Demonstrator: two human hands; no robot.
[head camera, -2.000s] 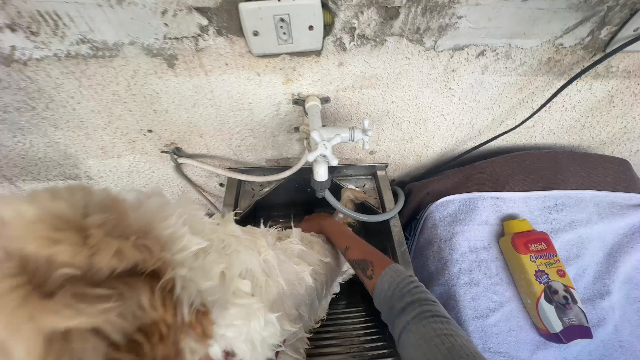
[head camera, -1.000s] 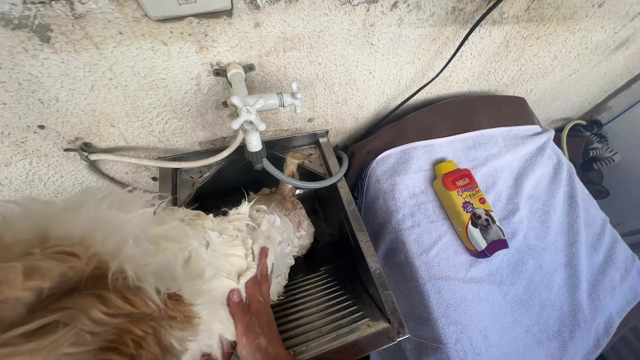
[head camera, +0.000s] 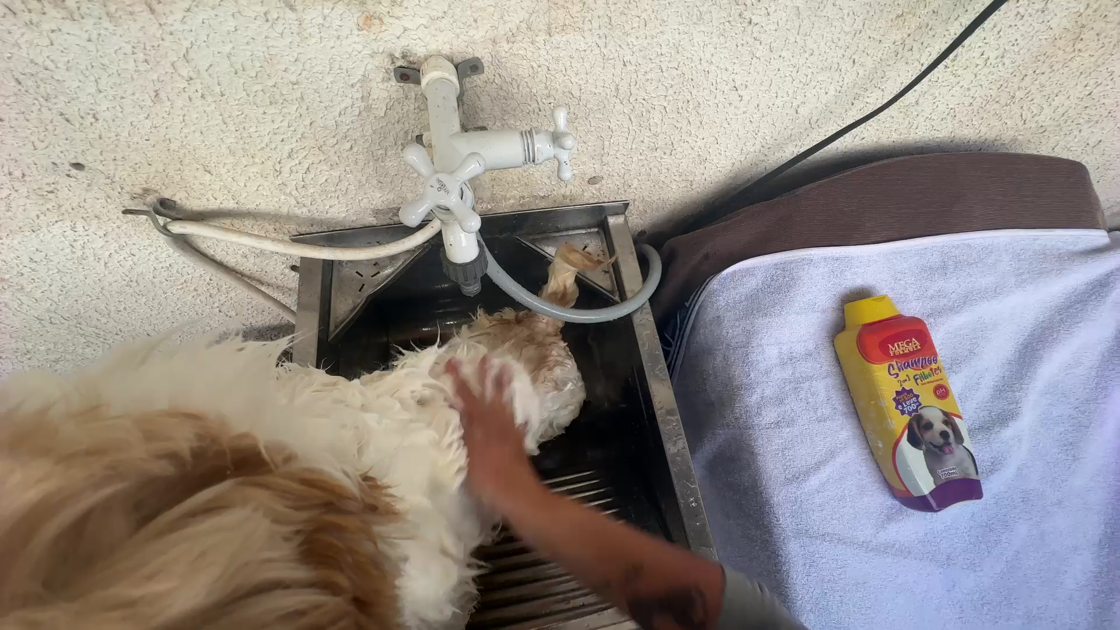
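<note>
A fluffy white and tan dog (head camera: 289, 490) fills the lower left, its wet, lathered rear over a dark metal sink (head camera: 669, 437) and its wet tail lifted near the back corner. My right hand (head camera: 494, 411) lies on the lathered fur of the rear, fingers spread and blurred, gripping nothing. My left hand is not seen. White taps (head camera: 446, 179) with cross handles hang over the sink's back edge. A yellow bottle of dog shampoo (head camera: 906, 402) lies on a pale towel (head camera: 770, 367) to the right.
A grey hose (head camera: 577, 313) loops from the taps over the sink's back right corner. A white hose (head camera: 297, 249) runs left to a wall hook (head camera: 162, 210). Ribbed metal slats (head camera: 560, 560) lie in the lower sink. A black cable (head camera: 866, 118) crosses the rough wall behind a brown cover (head camera: 919, 197).
My right hand has moved up along the dog's lathered fur from where it was one second ago. Two seconds ago it reached toward the back of the sink. The view has shifted.
</note>
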